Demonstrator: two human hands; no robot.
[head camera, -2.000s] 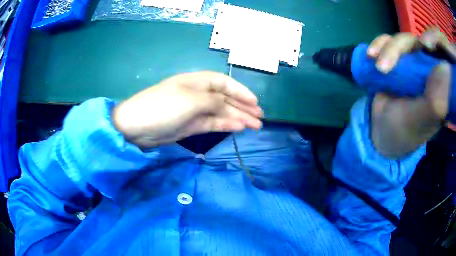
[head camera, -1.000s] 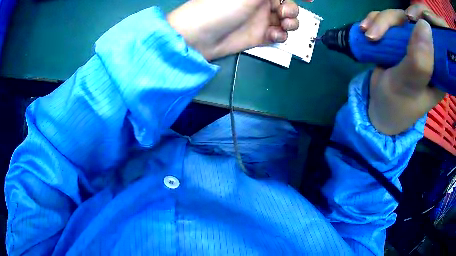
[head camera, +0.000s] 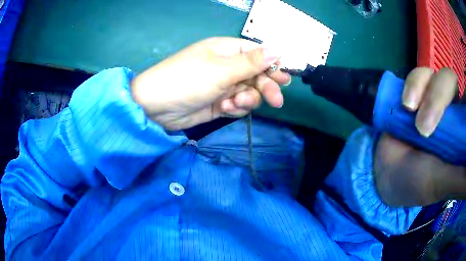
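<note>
A white flat housing (head camera: 288, 33) with small holes along its edges lies on the green bench. A thin grey cable (head camera: 250, 140) hangs below it over the bench edge. My left hand (head camera: 219, 81) is over the housing's near side and pinches a tiny silver screw (head camera: 274, 67) between thumb and fingertips. My right hand (head camera: 426, 107) grips the blue electric screwdriver (head camera: 396, 104). Its black nose points left, and its tip is close to the screw. Whether they touch cannot be told. My left hand hides part of the housing's near edge.
An orange-red slotted tray (head camera: 440, 43) stands at the right. A clear bag with dark contents (head camera: 365, 6) lies at the top right. Clear plastic film (head camera: 236, 4) shows at the top edge. A blue rim (head camera: 11, 30) runs along the far left. The bench (head camera: 127, 30) is green.
My left hand has drawn back toward me from the housing and now shows a screw in its fingertips. The screwdriver has moved down and left, its tip now near those fingers.
</note>
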